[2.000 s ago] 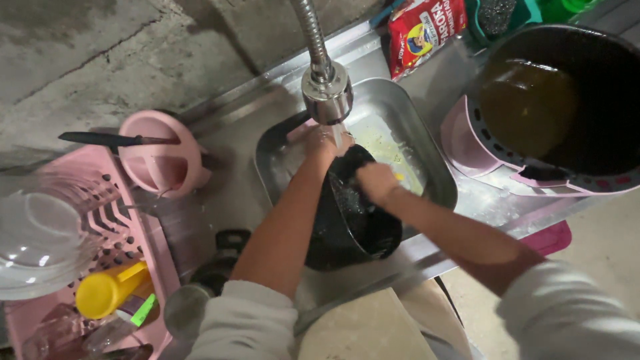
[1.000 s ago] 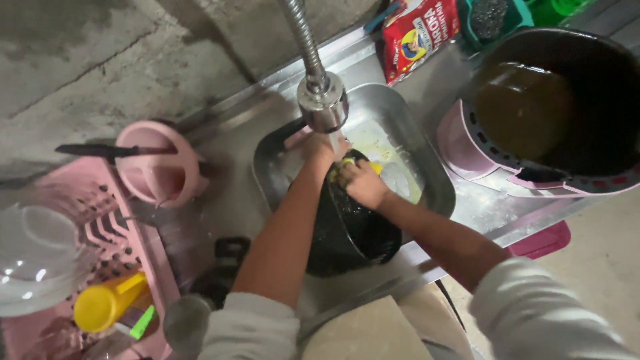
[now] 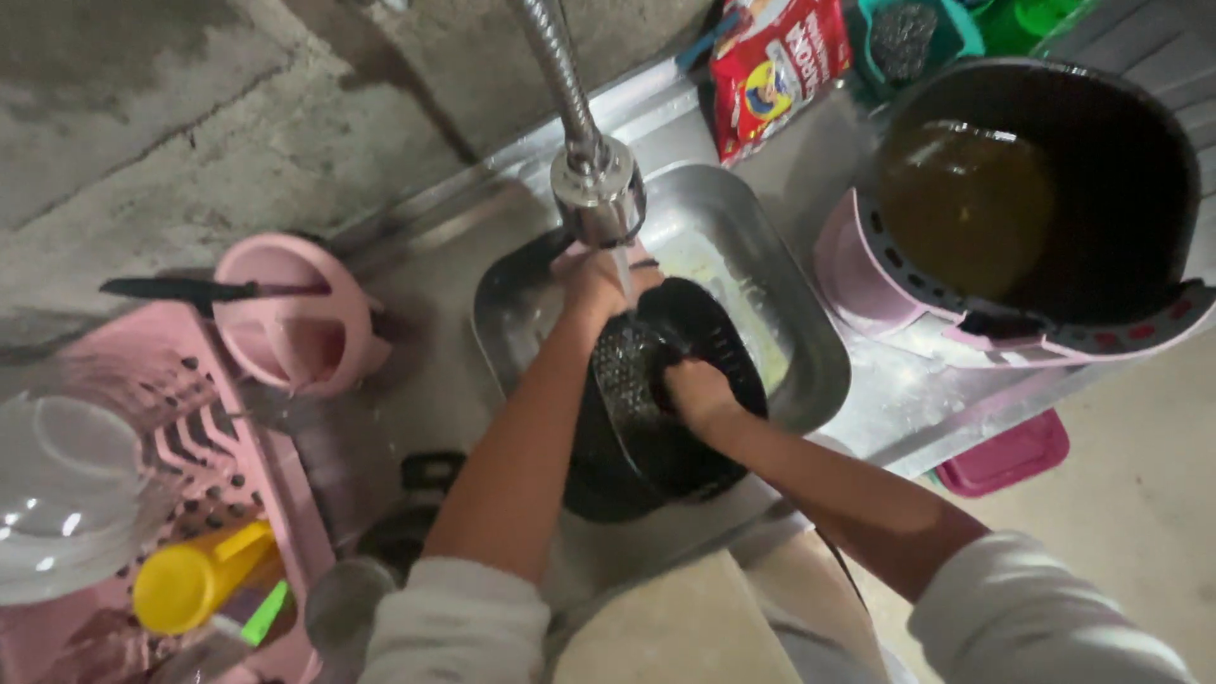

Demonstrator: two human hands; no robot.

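A black air fryer basket [image 3: 665, 418] with a perforated bottom is tilted over the steel sink basin [image 3: 826, 380]. At its far end my left hand [image 3: 603, 285] grips its pink handle [image 3: 570, 258], under the stream from the faucet head [image 3: 598, 195]. My right hand [image 3: 698, 389] reaches inside the basket, its fingers against the dark inner surface; whether they hold anything is hidden. Yellowish food bits lie in the basin beyond the basket.
Right of the basin stands a large dark pot [image 3: 1035, 199] of murky liquid. Behind are a red packet [image 3: 779, 76] and a steel scourer [image 3: 902, 38] in a teal holder. Left are a pink dish rack [image 3: 228, 399], a pink caddy [image 3: 294, 313] with a black-handled knife [image 3: 180, 290], and a yellow cup [image 3: 180, 584].
My right hand has moved from the basket's far rim, where a yellow thing showed by its fingers one second ago, down into the basket. My left hand stays at the handle end.
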